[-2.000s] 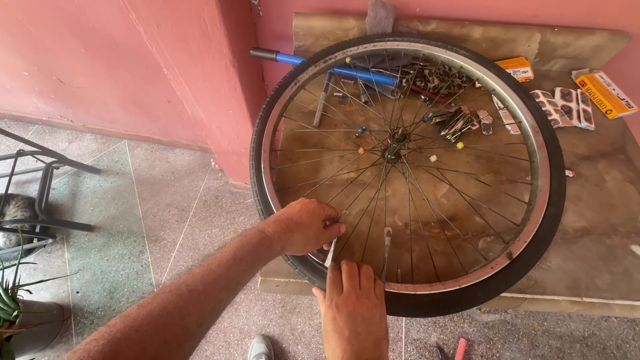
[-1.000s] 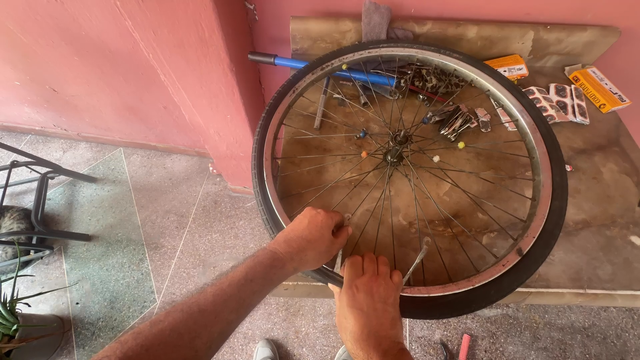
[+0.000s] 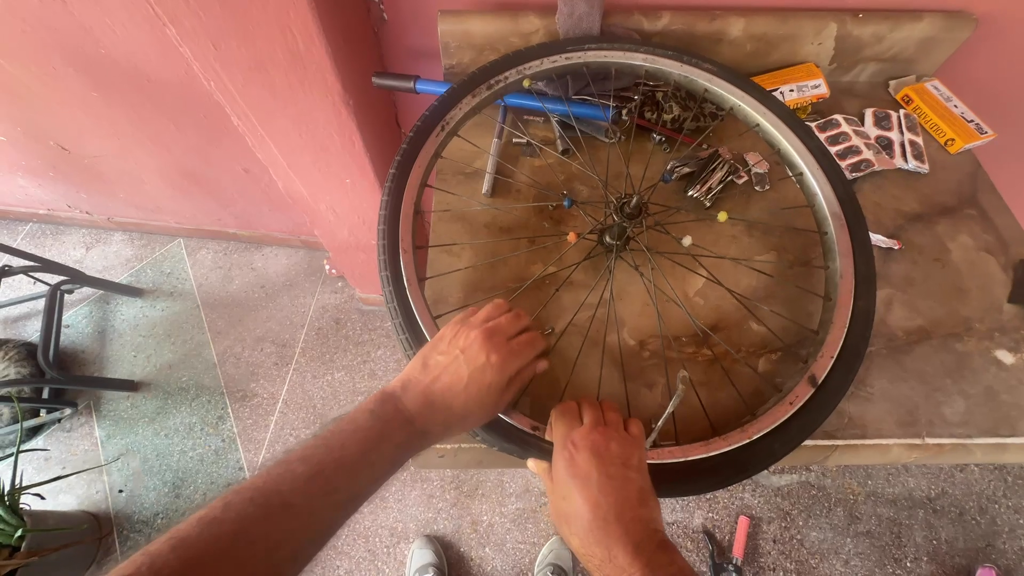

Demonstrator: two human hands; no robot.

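A bicycle wheel (image 3: 832,336) with a black tire (image 3: 860,272) lies tilted over a brown stone bench. My left hand (image 3: 480,364) is at the rim's lower left, its curled fingers reaching over the rim toward the spokes; whether they hold a tool is hidden. My right hand (image 3: 600,472) grips the rim and tire at the bottom, fingers over the rim and thumb spread along the tire. Just right of it, a metal tire lever (image 3: 668,408) stands at the rim, leaning up over the spokes. The hub (image 3: 624,222) and colored spoke beads show at the wheel's middle.
On the stone bench (image 3: 944,376), behind and under the wheel, lie a blue hand pump (image 3: 560,106), a multi-tool (image 3: 712,176), patch sheets (image 3: 856,144) and a yellow patch box (image 3: 944,116). A pink-handled tool (image 3: 740,540) lies on the floor. A metal chair frame (image 3: 60,320) and potted plant (image 3: 48,536) stand left.
A tire lever beside my right hand, standing at the rim one second ago, still stands there. My left hand stays near the rim's lower left.
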